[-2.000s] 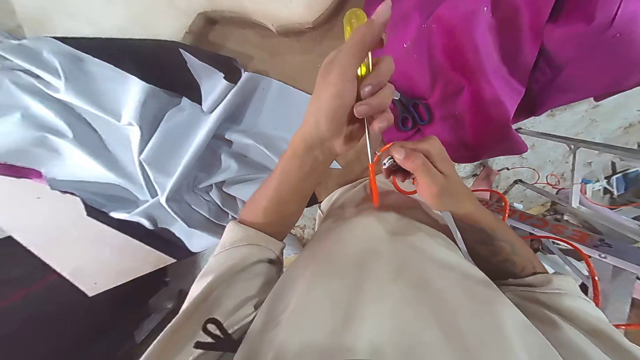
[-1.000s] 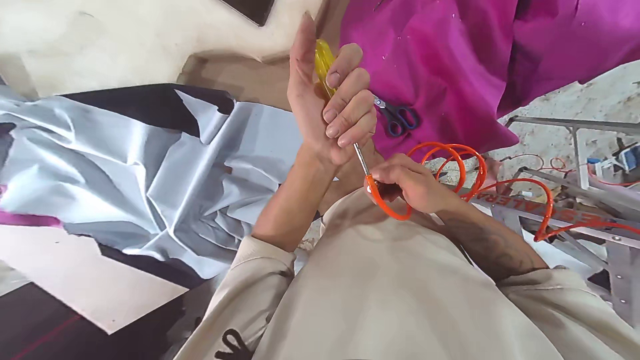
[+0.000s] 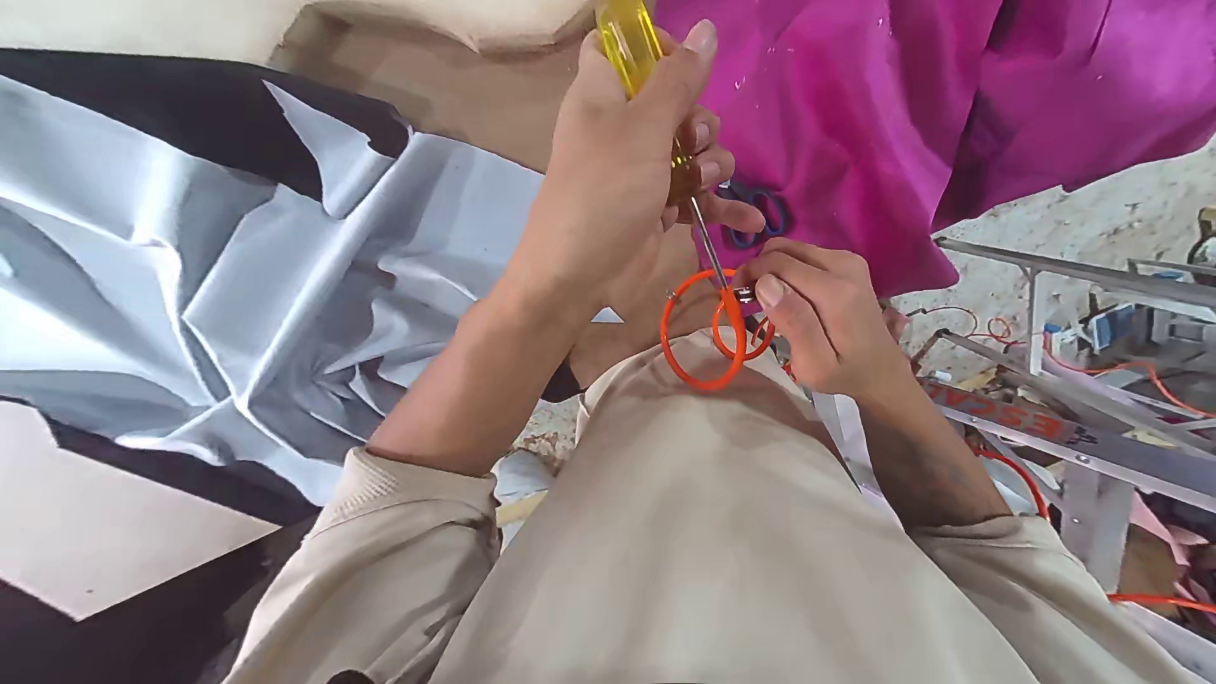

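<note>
My left hand (image 3: 632, 157) is wrapped around the yellow clear handle of a screwdriver (image 3: 629, 43), its steel shaft pointing down. The shaft's tip meets an orange coiled hose (image 3: 703, 385) beside a small metal fitting (image 3: 745, 294). That fitting is pinched between the thumb and fingers of my right hand (image 3: 822, 309). Loops of the hose hang just above my beige shirt. Dark-handled scissors (image 3: 760, 217) lie on magenta sheet material (image 3: 855, 123) behind my hands, partly hidden by my left fingers.
Crumpled light grey sheet material (image 3: 285, 275) spreads over black material (image 3: 190, 114) at the left, near a pale flat piece (image 3: 104, 513). An aluminium ladder (image 3: 1092, 437) with orange hose (image 3: 1021, 475) around it stands at the right. Brown material (image 3: 456, 95) lies at the top.
My left hand has turned on the screwdriver handle, its thumb now lying across it. The orange hose loops near my right hand have shifted, and the fitting shows again between my fingers.
</note>
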